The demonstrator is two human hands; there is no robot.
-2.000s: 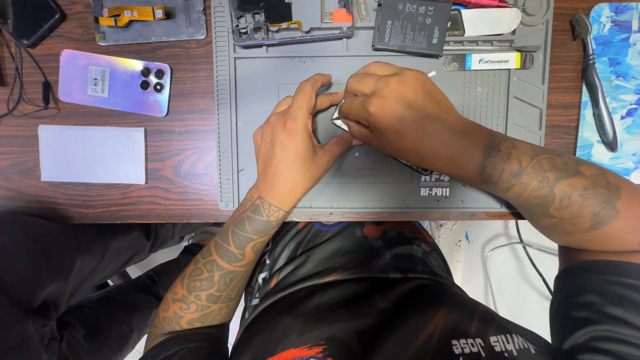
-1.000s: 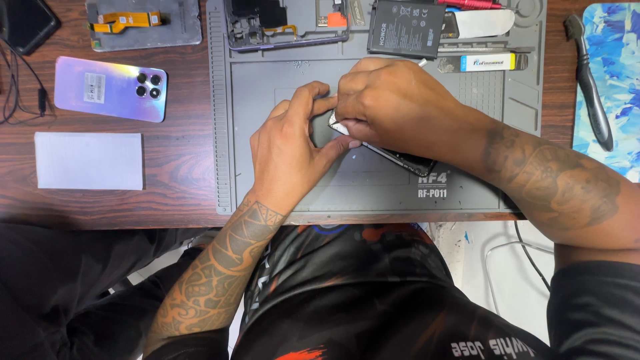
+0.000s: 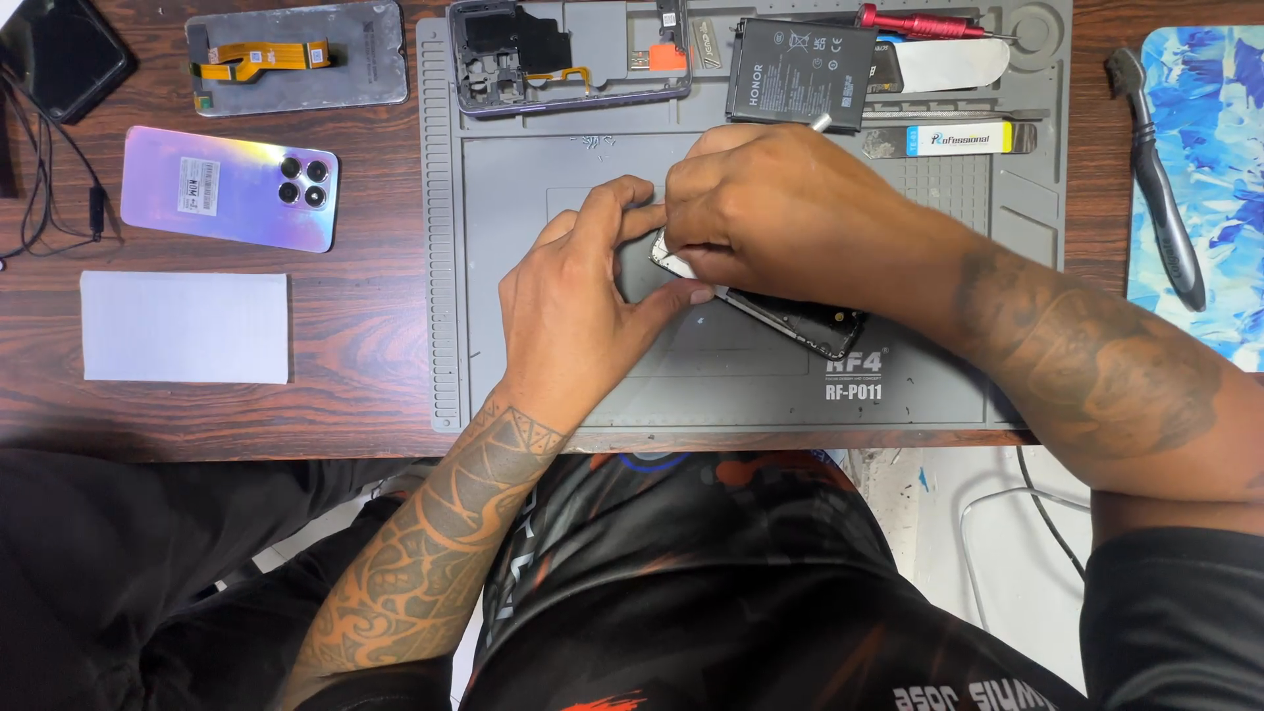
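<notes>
A phone frame (image 3: pixel 800 324) lies slanted on the grey repair mat (image 3: pixel 632 395), its middle hidden under my hands. My left hand (image 3: pixel 583 286) grips its upper left end, with the thumb along the near edge and the fingers around the far side. Over that same end, my right hand (image 3: pixel 741 212) is closed on a slim tool; its silvery end (image 3: pixel 821 122) sticks out above the knuckles and its tip is hidden. White material (image 3: pixel 677 263) shows at the frame's corner below my right fingers.
Behind my hands are a phone mid-frame (image 3: pixel 612 94), a battery (image 3: pixel 798 74), a red screwdriver (image 3: pixel 918 22) and pry tools (image 3: pixel 968 139). At left are a screen panel (image 3: pixel 370 59), a purple back cover (image 3: pixel 247 207) and a white pad (image 3: pixel 185 326). A brush (image 3: pixel 1160 197) lies at right.
Both hands stay at the same end of the phone frame, with only small shifts of the right fingers. More of the frame's lower right end shows than two seconds ago.
</notes>
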